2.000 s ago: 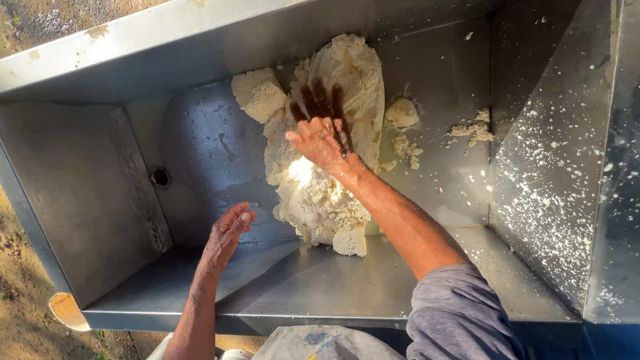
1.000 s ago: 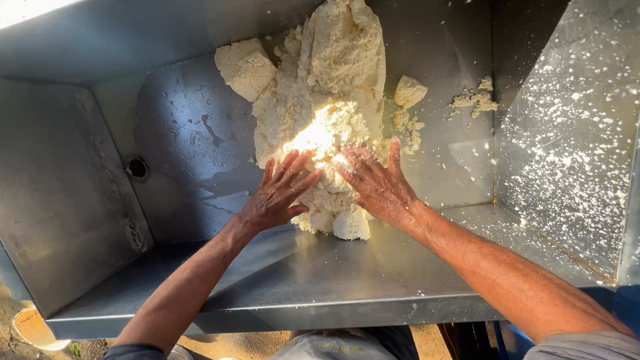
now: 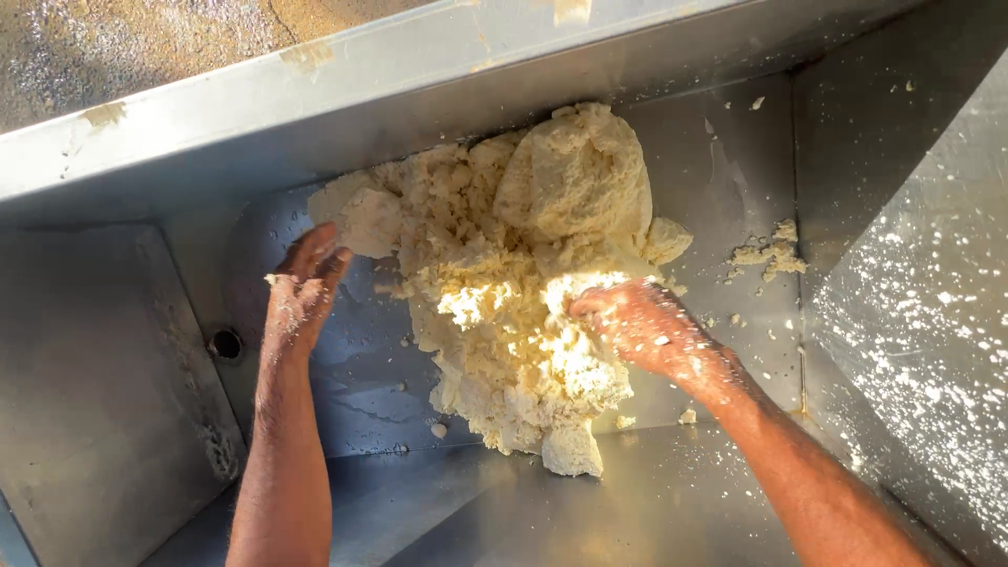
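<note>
A large heap of pale, crumbly, dough-like curd [image 3: 504, 307] lies on the floor of a metal trough [image 3: 370, 394]. Its far right part is a smoother, rounded lump [image 3: 583, 173]. My right hand [image 3: 642, 323] presses its fingers into the right side of the heap, and the fingertips are partly hidden in the crumbs; whether they grip any is unclear. To the left of the heap my left hand [image 3: 311, 272] is raised with its fingers apart, holding nothing, bits of the crumb stuck to it. A small chunk [image 3: 572, 450] rests at the heap's near edge.
The trough's far rim [image 3: 307, 71] runs across the top, with wet ground [image 3: 157, 47] beyond it. A round drain hole [image 3: 226, 344] is at the left. Loose crumbs [image 3: 772, 252] lie to the right, and the right wall [image 3: 937, 346] is spattered with white bits.
Both hands were on the near part of the heap a second ago. My left hand has moved off to the left; my right hand is at the heap's right side. The heap's far part looks folded over.
</note>
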